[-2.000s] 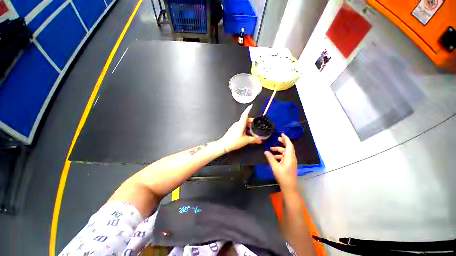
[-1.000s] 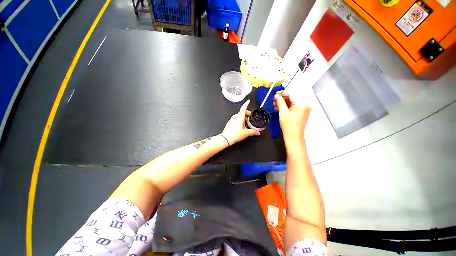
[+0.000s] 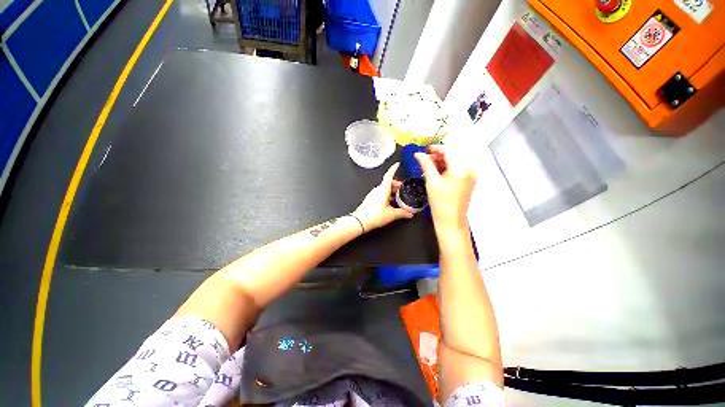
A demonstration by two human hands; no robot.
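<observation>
A small jar with dark contents (image 3: 412,194) is at the table's right side. My left hand (image 3: 381,205) holds it from the left, with the thumb up along its side. My right hand (image 3: 450,181) is just right of and above the jar, fingers bent together. Whether it grips a thin stick cannot be told. The pale stick seen in the jar before does not show clearly now. A blue cloth or glove (image 3: 412,161) lies behind the jar, partly hidden by my right hand.
A clear plastic tub (image 3: 370,144) and a yellow round container with a pale top (image 3: 413,111) stand behind the jar on the dark table (image 3: 215,159). A white wall panel and orange machine box (image 3: 636,56) are at right. Black straps (image 3: 620,385) hang at lower right.
My right hand first rose from beside the jar with its fingers closing, then moved left and down close to the jar. My left hand still holds the jar. The view shifted slightly.
</observation>
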